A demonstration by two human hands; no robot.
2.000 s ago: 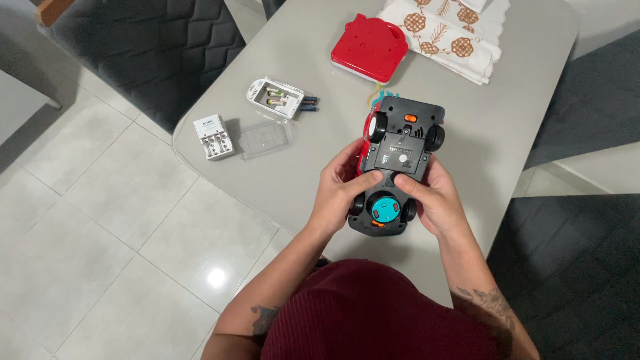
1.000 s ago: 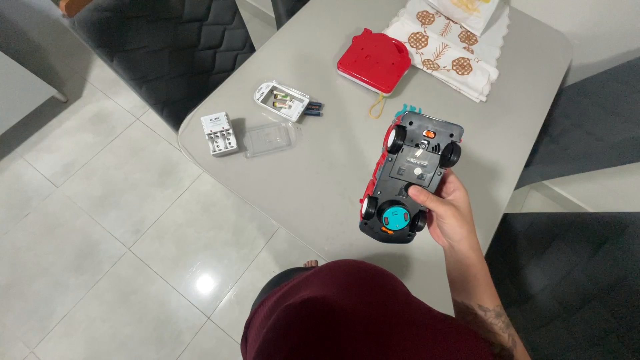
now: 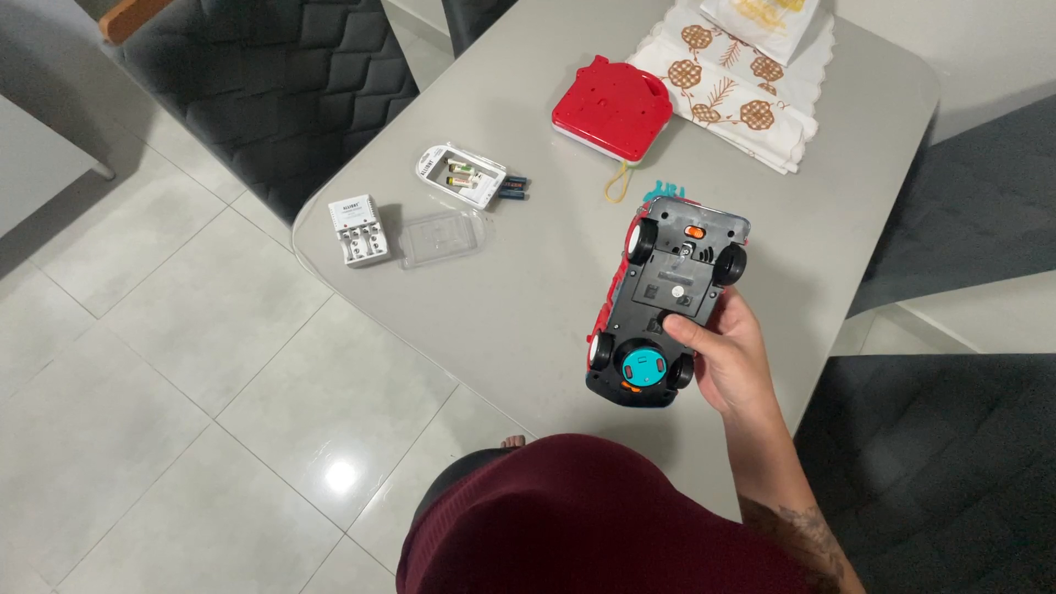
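Observation:
My right hand (image 3: pixel 726 346) grips a red and black toy car (image 3: pixel 668 280) by its side, thumb on the underside. The underside faces up, showing four wheels, an orange switch, a rectangular battery cover (image 3: pixel 672 285) and a round turquoise part (image 3: pixel 643 366). Beyond the car, partly hidden by it, lies a turquoise plastic object (image 3: pixel 663 190). To the left on the table are a white battery charger (image 3: pixel 359 231), a clear plastic cover (image 3: pixel 441 239) and a white package (image 3: pixel 462 175) with small batteries in it. Dark batteries (image 3: pixel 513 188) lie beside the package. My left hand is out of view.
A red plastic case (image 3: pixel 615 107) with a yellow loop lies on the grey table (image 3: pixel 511 313). Behind it are an embroidered white cloth (image 3: pixel 734 91) and a white bag (image 3: pixel 767 25). Dark quilted chairs (image 3: pixel 272 91) stand around the table, one close on the right.
My left hand, on the car two seconds ago, has let go and left the view. My right hand still holds the car, underside up.

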